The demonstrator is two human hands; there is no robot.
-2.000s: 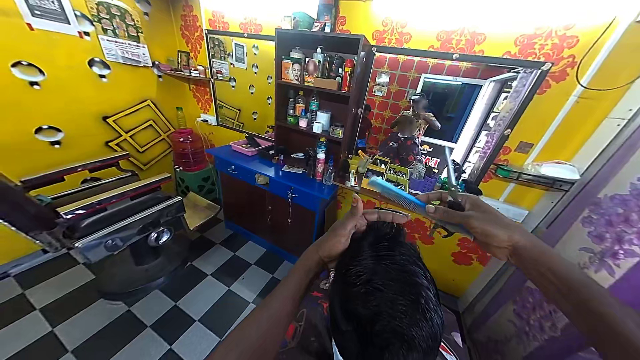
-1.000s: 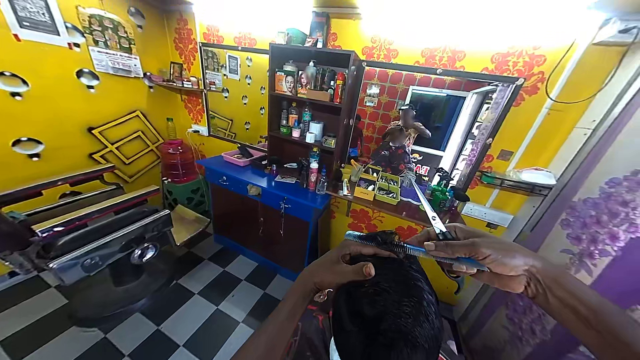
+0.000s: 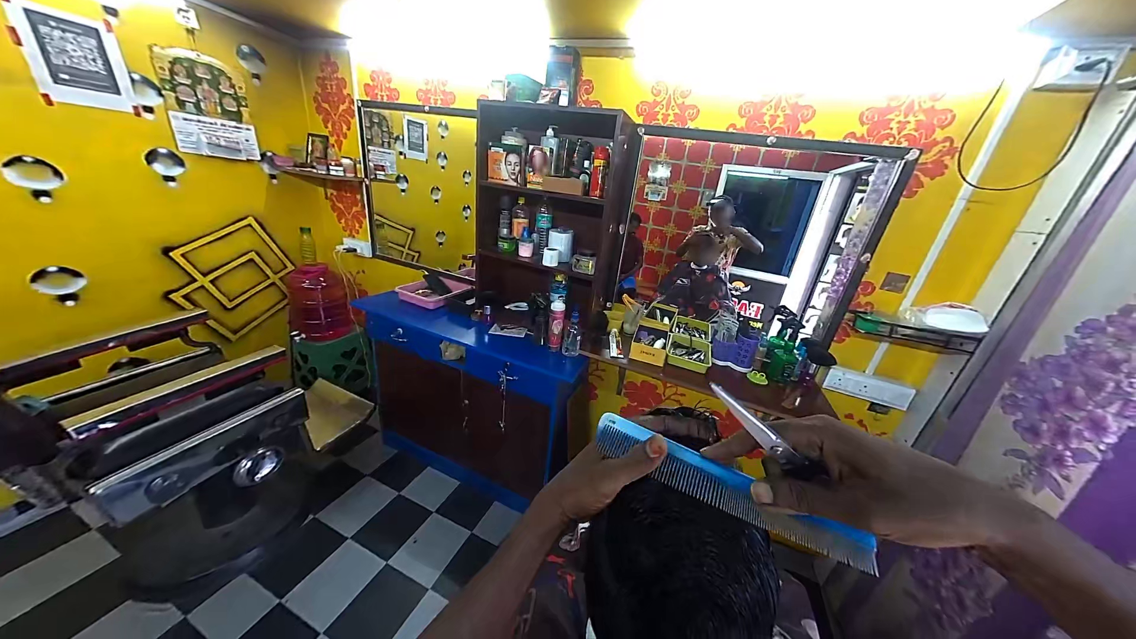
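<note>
A blue comb [image 3: 737, 486] slants over the dark wet hair [image 3: 683, 555] of a seated person, its teeth pointing down. My left hand [image 3: 608, 475] is at the comb's left end, with the thumb over it; a lock of hair shows just behind the comb near these fingers. My right hand [image 3: 852, 479] grips the comb farther right between thumb and fingers. The same hand holds metal scissors [image 3: 754, 426], whose blades point up and to the left, away from the hair. Part of the scissors' handle is hidden by the fingers.
Ahead stand a blue cabinet [image 3: 479, 342], a dark shelf unit [image 3: 550, 200] with bottles, and a counter with yellow-green tool trays [image 3: 688, 346]. A large mirror [image 3: 763, 204] hangs above. A barber chair [image 3: 195, 470] is at the left; a wire shelf [image 3: 919, 328] is at the right.
One second ago the comb lay flatter, partly in the hair under my left fingers; now it tilts more, its left end above the hair. The scissors stay in my right hand.
</note>
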